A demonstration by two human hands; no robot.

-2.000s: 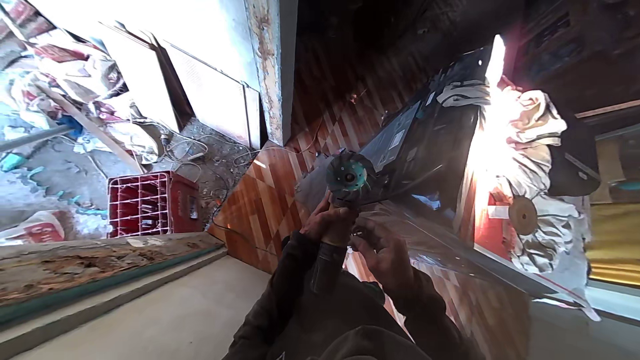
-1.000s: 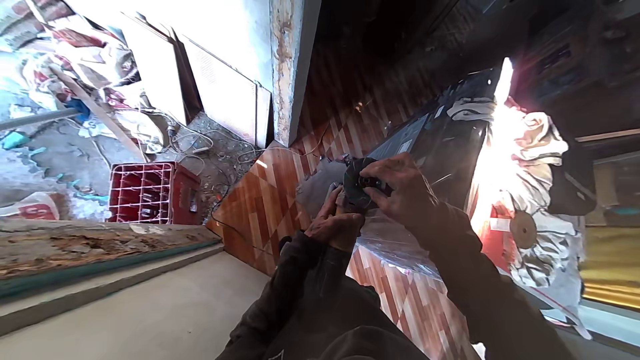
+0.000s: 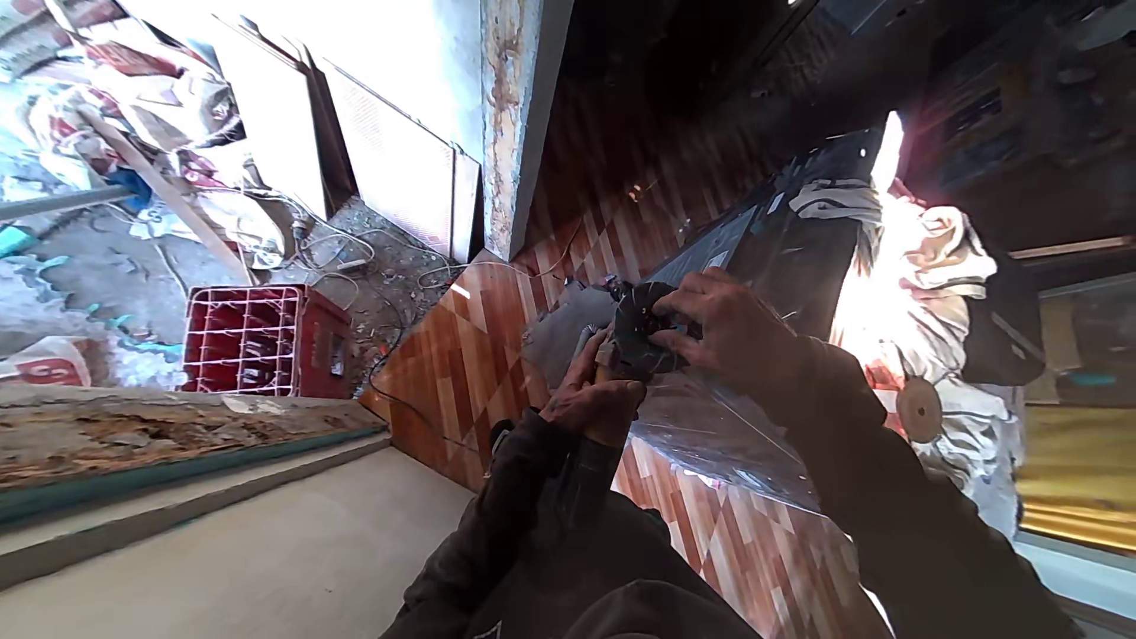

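An angle grinder lies in my left hand, which is wrapped around its body just behind the head. The dark guard and disc side of its head faces up toward me. My right hand is at the head from the right, with thumb and fingers pinching at the middle of the disc side. What sits between those fingertips is too dark to make out. A grey cloth or dusty sheet is just beyond the grinder, over the wood-patterned floor.
A red bottle crate stands left beside rubble and loose cables. A peeling door frame rises ahead. Right of me are a black plastic-covered piece, crumpled cloths and a round brown disc.
My right hand has risen from beside the grinder onto the face of its head. The greenish disc face seen two seconds ago now looks dark and is partly covered by my fingers.
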